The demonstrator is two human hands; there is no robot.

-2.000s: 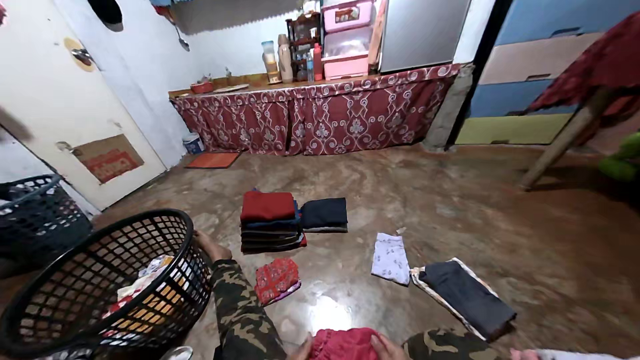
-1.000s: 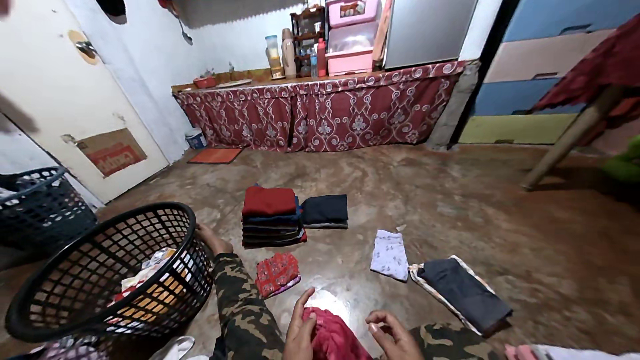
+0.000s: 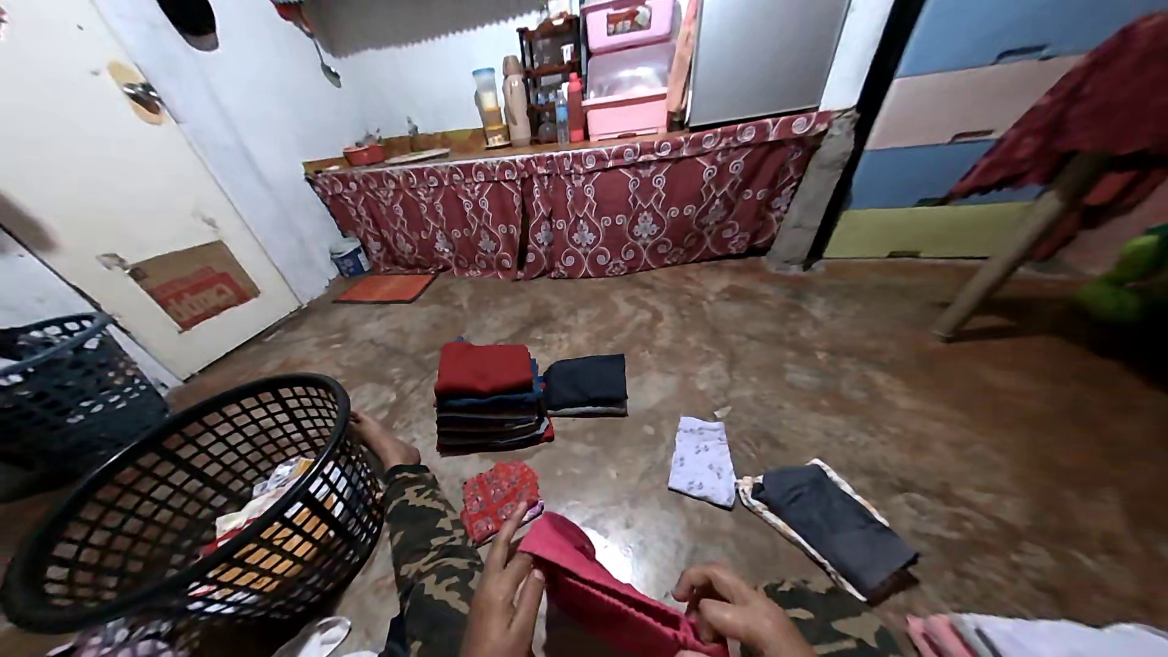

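A pink-red garment (image 3: 607,593) with an elastic waistband is stretched between my hands at the bottom centre. My left hand (image 3: 511,584) holds its left end, fingers partly extended; my right hand (image 3: 739,611) grips its right end with curled fingers. Just beyond my left hand lies a folded red patterned cloth (image 3: 497,497). Farther off stands a stack of folded clothes (image 3: 488,401), red on top, beside a folded black garment (image 3: 587,383). To the right lie a white patterned folded cloth (image 3: 703,461) and a dark grey folded garment (image 3: 830,525) on a light one.
A black plastic laundry basket (image 3: 342,411) with some clothes stands at the left, near my foot (image 3: 388,443). A second basket (image 3: 73,383) is behind it. Pale folded cloth (image 3: 1040,634) lies at bottom right. A wooden leg (image 3: 1022,246) stands at right, a curtained counter (image 3: 584,214) at back.
The pink-red garment was bunched low between my hands; now it is raised and its waistband is spread out. My right hand, apart from it one second ago, now grips it.
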